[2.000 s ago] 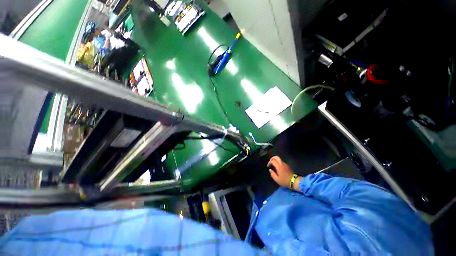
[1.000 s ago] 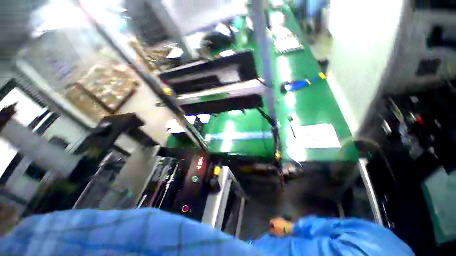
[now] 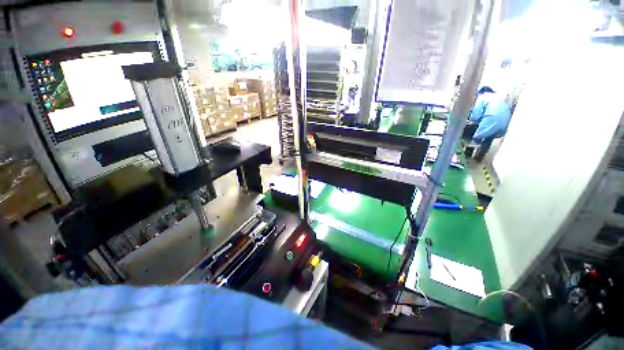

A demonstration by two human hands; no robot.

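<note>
Neither of my hands is in the picture; only my blue sleeves show along the bottom edge. Nearest in front of me stands the black test fixture [image 3: 205,239], with a metal plate, a white upright cylinder [image 3: 166,123] and a tray of thin tools [image 3: 236,249]. Its black front panel has a green button [image 3: 290,256], a red button [image 3: 267,288] and a lit red display [image 3: 300,240]. Right of it, a white paper sheet [image 3: 457,275] with a dark pen lies on the green bench [image 3: 362,232].
A test monitor [image 3: 96,89] stands at the left. Metal frame posts [image 3: 448,123] rise ahead. A blue tool with a yellow tip [image 3: 448,204] lies on the bench. Behind are a rack [image 3: 318,82], cartons [image 3: 236,106] and a seated person in blue [image 3: 490,115]. Dark machinery [image 3: 581,294] is at the right.
The view has swung up and left, bringing the monitor and fixture into full view. The hand with a yellow wristband, seen earlier low at the right, is out of the picture.
</note>
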